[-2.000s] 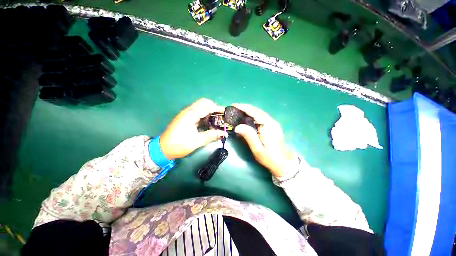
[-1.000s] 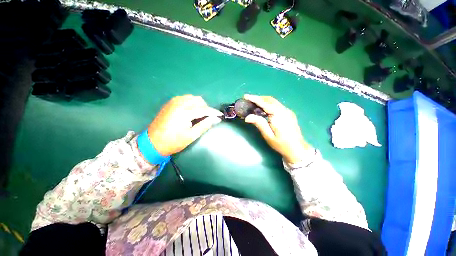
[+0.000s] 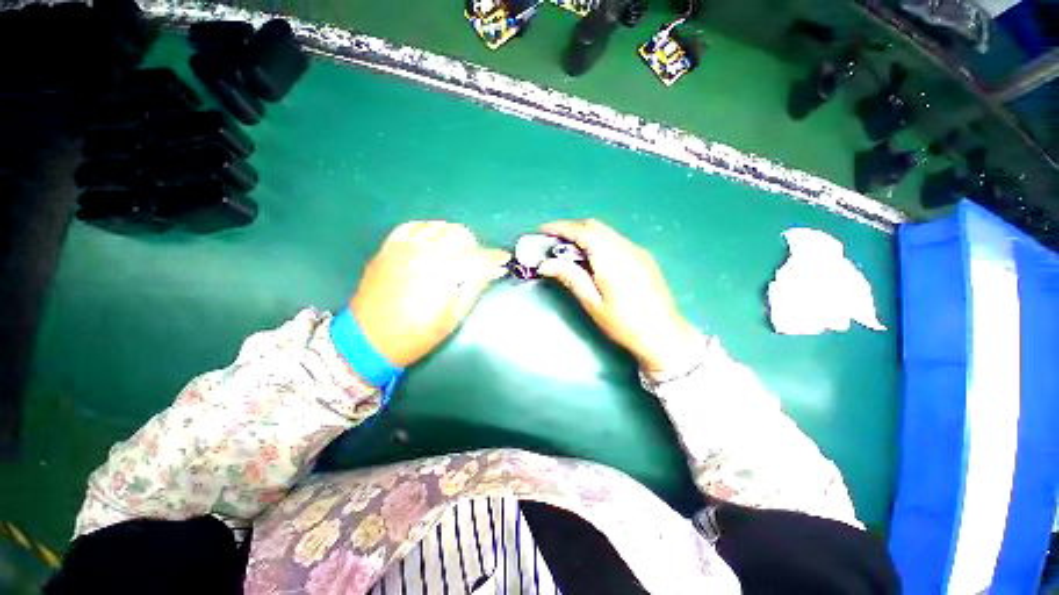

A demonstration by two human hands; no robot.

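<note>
A small dark adapter housing [image 3: 534,251] is held between my two hands above the green bench. Its upper face shines pale in the light, and a bit of the part inside shows at its left end. My right hand [image 3: 621,285] grips it from the right with thumb and fingers. My left hand [image 3: 424,291], with a blue strap at the wrist, has its fingertips pinched at the left end of the piece. What the left fingers pinch is too small to tell. The output cord is not visible.
Black housings [image 3: 168,174] are stacked at the left. A white cloth [image 3: 822,285] lies at the right, beside a blue tray [image 3: 929,384] with a white liner. Beyond the white-edged strip [image 3: 604,128], circuit boards [image 3: 665,56] and black parts lie on a green surface.
The left hand has moved off the housing's side to its left end. The bundled cord that hung below the hands is out of sight. The boards beyond the strip have shifted slightly right.
</note>
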